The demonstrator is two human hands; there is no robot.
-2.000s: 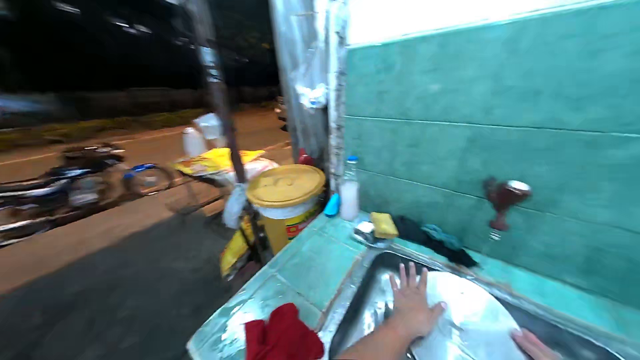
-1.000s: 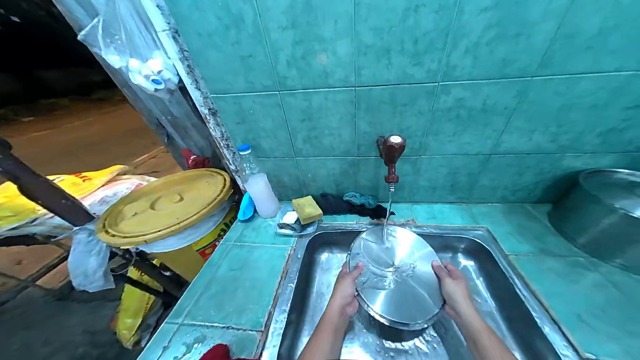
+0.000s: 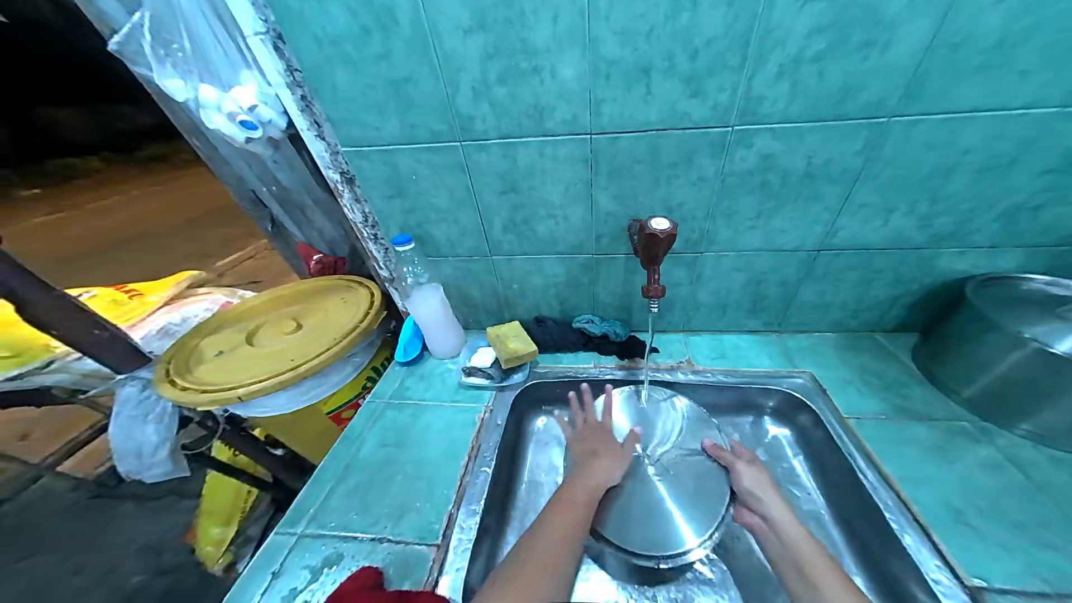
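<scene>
A round, shiny metal lid (image 3: 666, 502) is tilted under the water running from a dark red tap (image 3: 653, 251), inside a stainless steel sink (image 3: 523, 469). My left hand (image 3: 595, 444) lies with spread fingers at the lid's upper left surface, not gripping it. At the right rim, my right hand (image 3: 749, 486) holds the lid, thumb on top and fingers at the edge. Below the lid part of a metal vessel (image 3: 645, 571) shows; most of it is hidden. Behind the sink's left corner, a yellow sponge (image 3: 512, 344) rests on a small soap dish (image 3: 481, 374).
Dark cloths (image 3: 569, 337) lie behind the sink. A bottle of whitish liquid (image 3: 435, 318) and a blue scoop (image 3: 409, 342) stand left, beside a yellow lidded bucket (image 3: 272, 339). A large metal pot (image 3: 1005, 360) is at right. Red cloth (image 3: 377, 588) lies at the front left.
My left hand has gone from the lid's left edge to its upper surface, fingers now spread. The right hand remains at the right rim. The view swung right after the earliest frame.
</scene>
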